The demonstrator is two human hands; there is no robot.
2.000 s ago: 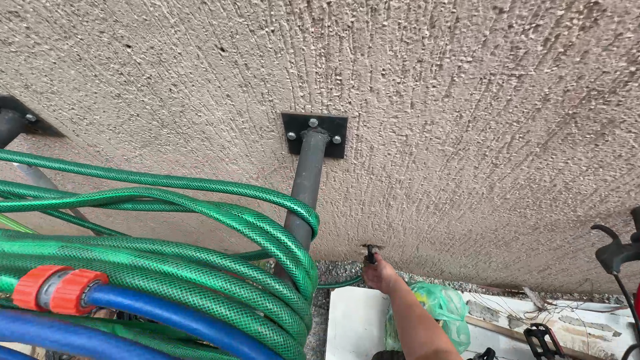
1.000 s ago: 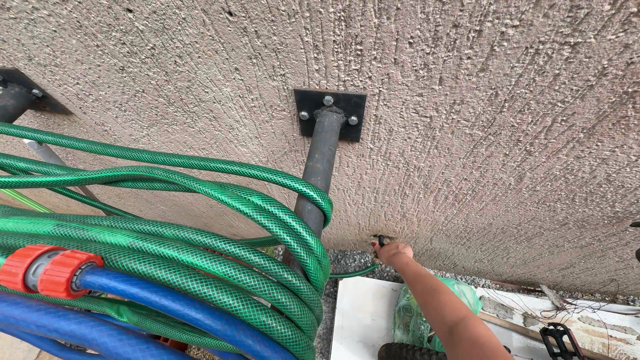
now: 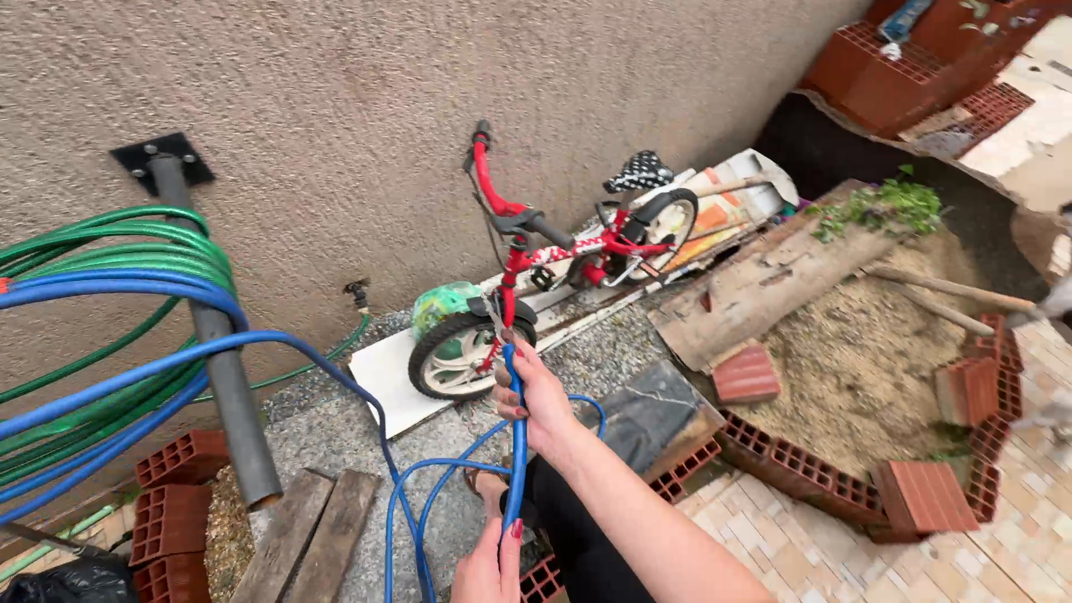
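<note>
A blue garden hose [image 3: 518, 444] runs lengthwise between both hands. My right hand [image 3: 536, 398] grips it near its upper end, in front of the red bicycle's [image 3: 586, 247] front wheel; whether a fitting sits on that end cannot be told. Lower down, my left hand [image 3: 490, 563] holds the same hose, partly cut off by the bottom edge. Loops of blue hose [image 3: 400, 494] hang beside my hands. Coiled green hose [image 3: 126, 260] and blue hose lie over a grey metal post [image 3: 234, 410] fixed to the wall. A thin green hose runs to a tap [image 3: 358, 293] low on the wall.
Wooden planks [image 3: 335, 528] and hollow bricks [image 3: 172, 519] lie at lower left. A brick-edged sand bed [image 3: 837, 377] with a log [image 3: 770, 285] and tool handles [image 3: 946, 289] is at right. A white board [image 3: 381, 381] lies under the bicycle.
The hand seen at the wall tap has left it. Both hands now hold the blue hose, and a length of it hangs off the post. The view has swung to the right.
</note>
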